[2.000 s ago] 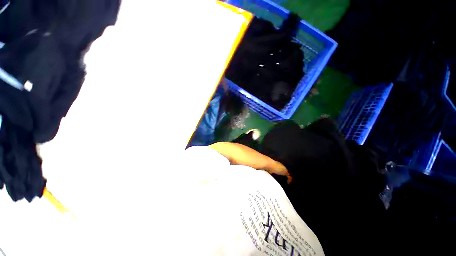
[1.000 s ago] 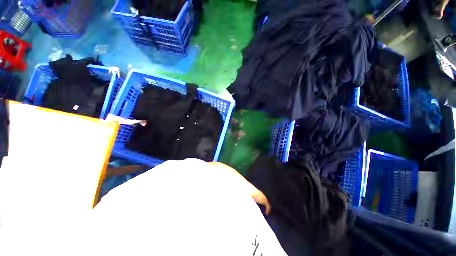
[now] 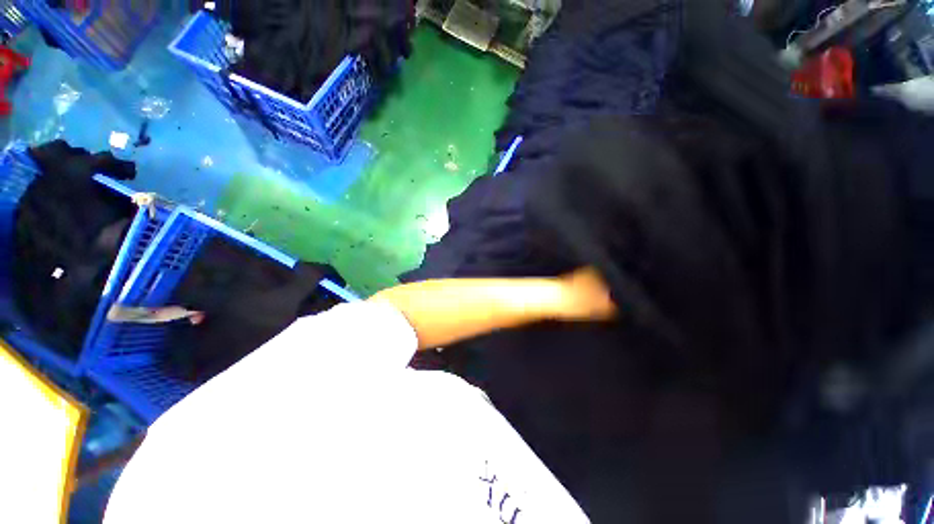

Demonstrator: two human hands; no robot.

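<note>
My left hand (image 3: 590,296) is blurred at the end of my bare forearm, which reaches right from my white sleeve. Its fingers are mostly hidden in a black garment (image 3: 707,225), and it appears to grip the cloth. The garment is raised and spread across the right side of the picture, blurred by motion. My right hand is not visible.
Blue crates (image 3: 277,107) with dark garments stand at the upper left and left. A dark navy pile (image 3: 594,77) lies beyond my hand. The white table's yellow edge (image 3: 74,425) is at lower left. A red object (image 3: 824,74) is at upper right.
The view has swung right, away from the table. My left arm has stretched out to the right, and the black garment has risen from low beside me to fill the right side.
</note>
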